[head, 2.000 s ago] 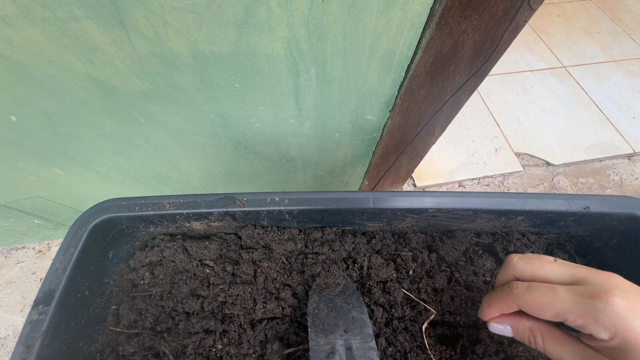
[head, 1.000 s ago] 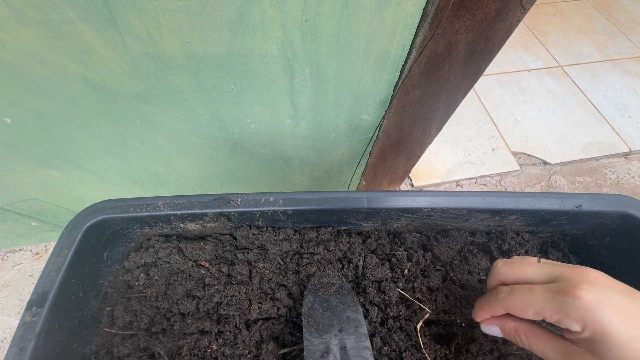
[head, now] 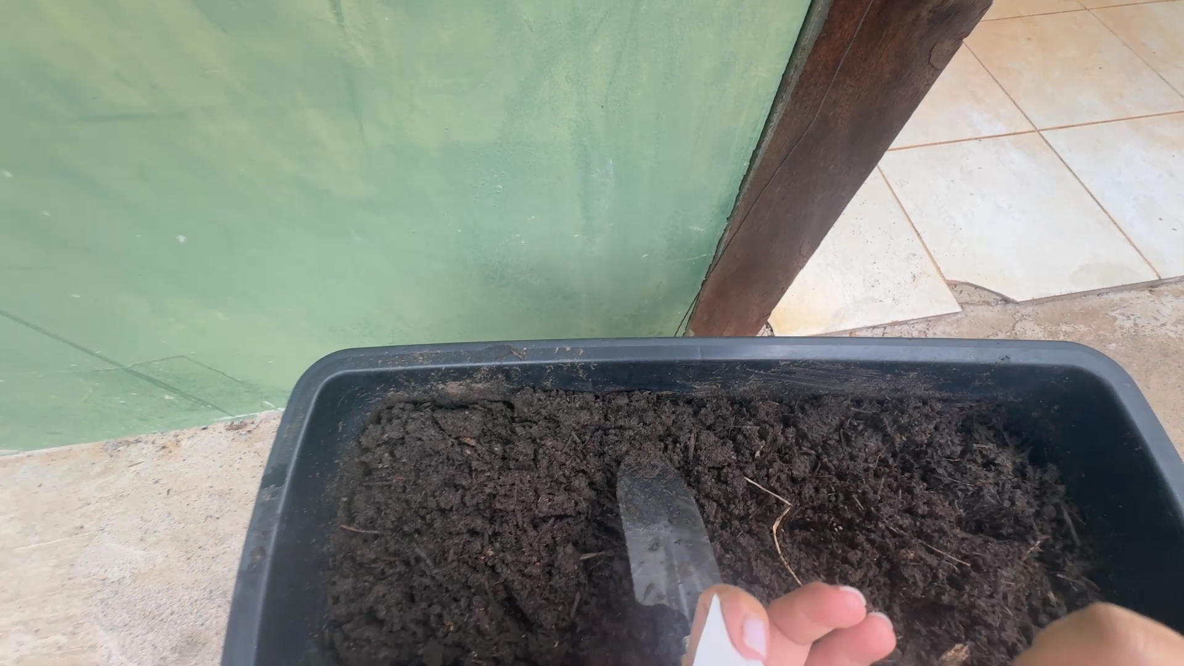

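Note:
At the bottom centre my left hand (head: 800,629) shows its thumb and some fingertips, with a white flat pointed piece (head: 717,640) at the thumb, like a corner of paper or a packet. Just above it, a grey metal trowel blade (head: 668,532) rests with its tip in dark soil (head: 481,518); its handle is not visible. Only a blurred part of my right hand (head: 1105,638) shows at the lower right corner, its fingers hidden. The soil lies in a dark plastic tub (head: 703,350). A dry bent stalk (head: 782,527) lies right of the blade.
Behind the tub stand a green painted wall (head: 370,166) and a dark wooden post (head: 832,148). Pale floor tiles (head: 1017,203) with a broken edge lie beyond, at the right. Rough concrete (head: 120,546) shows at the left.
My right hand has moved from over the soil down to the lower right corner. My left hand has come into view at the bottom centre with the white piece.

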